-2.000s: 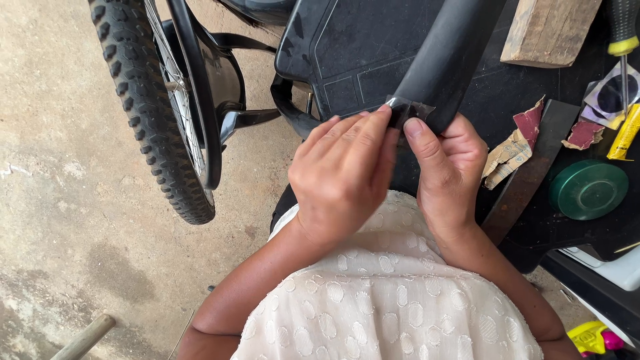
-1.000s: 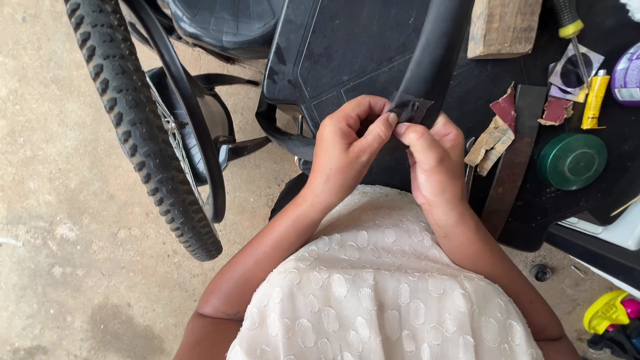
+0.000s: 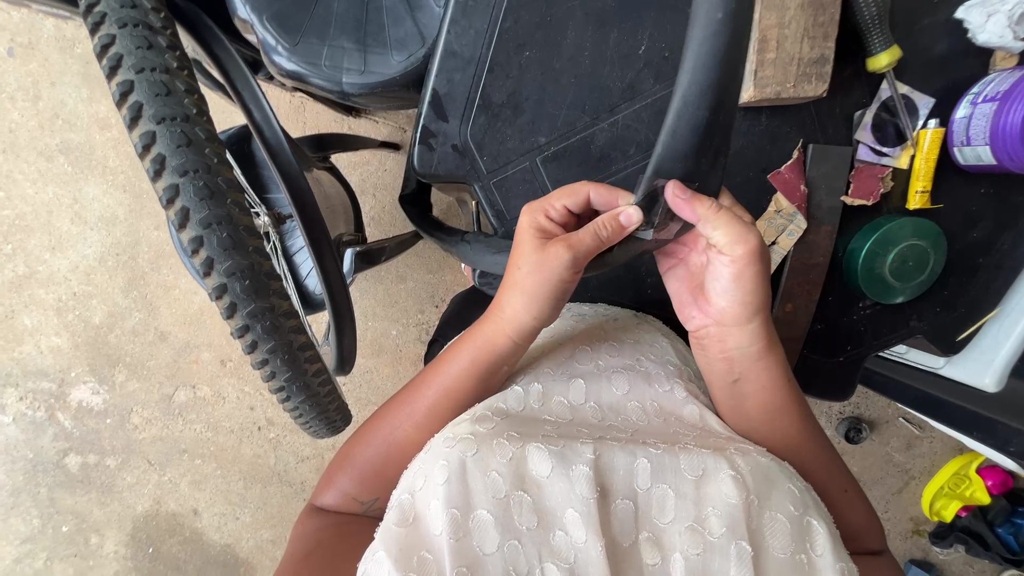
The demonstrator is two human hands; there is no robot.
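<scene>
A black rubber inner tube (image 3: 694,104) runs down from the top of the view and bends left under my hands. On it, between my hands, lies a patch with clear film (image 3: 662,218). My left hand (image 3: 564,240) pinches the tube and the film's left edge between thumb and index finger. My right hand (image 3: 714,248) holds the tube from the right, its thumb at the film's upper edge and its other fingers partly hidden behind the tube. A yellow glue tube (image 3: 926,164) and a screwdriver (image 3: 885,58) lie to the right.
A black plastic table (image 3: 560,88) bears a wooden block (image 3: 792,52), a flat metal bar (image 3: 818,216), torn sandpaper (image 3: 784,212), a green round lid (image 3: 895,258) and a purple container (image 3: 990,120). At the left stands a bicycle wheel with a knobby tyre (image 3: 200,216), near black plastic stools (image 3: 344,48).
The tube's lower part now shows bending left beneath my hands. My right thumb has moved from beside my left thumb to the film's upper edge. The view has shifted right.
</scene>
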